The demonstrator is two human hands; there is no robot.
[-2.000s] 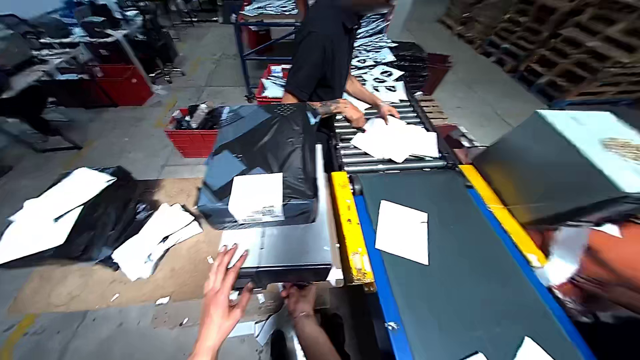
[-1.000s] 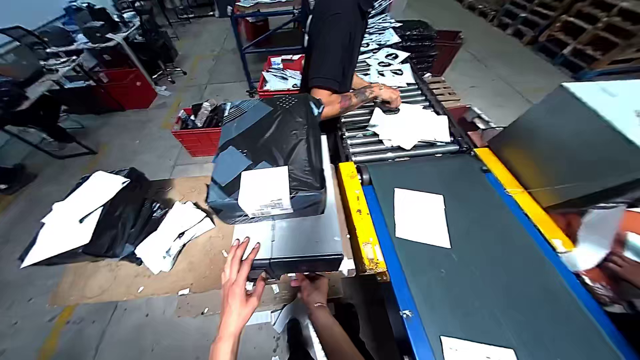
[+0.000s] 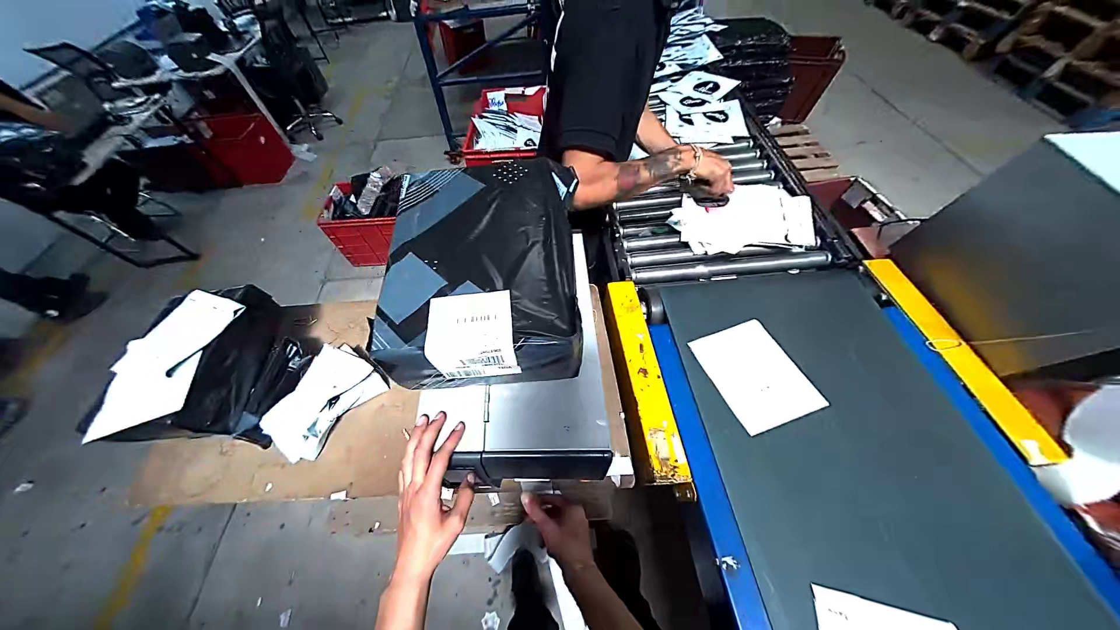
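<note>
My left hand [image 3: 430, 490] rests with spread fingers on the front edge of a grey metal machine [image 3: 549, 416], likely a label printer or scale. My right hand [image 3: 560, 528] is just below the machine's dark front, its fingers partly hidden; whether it grips anything is unclear. On top of the machine lies a large parcel wrapped in black plastic [image 3: 516, 254], bearing a white label [image 3: 472, 334]. To the left, white paper mailers [image 3: 324, 401] and a black plastic bag [image 3: 232, 376] with more white sheets on it lie on cardboard [image 3: 201, 468].
A conveyor belt [image 3: 884, 490] with a yellow-and-blue frame carries white envelopes [image 3: 758, 376]. Beyond it, a co-worker's hand [image 3: 710, 173] is over white mailers [image 3: 752, 219] on a roller conveyor [image 3: 647, 249]. Red crates [image 3: 359, 236] stand on the floor behind. A big grey box [image 3: 1015, 254] is at right.
Another white envelope shows at the belt's lower edge, and the envelope on the belt lies turned differently. The co-worker's hand has moved over the mailers. My hands remain at the machine's front.
</note>
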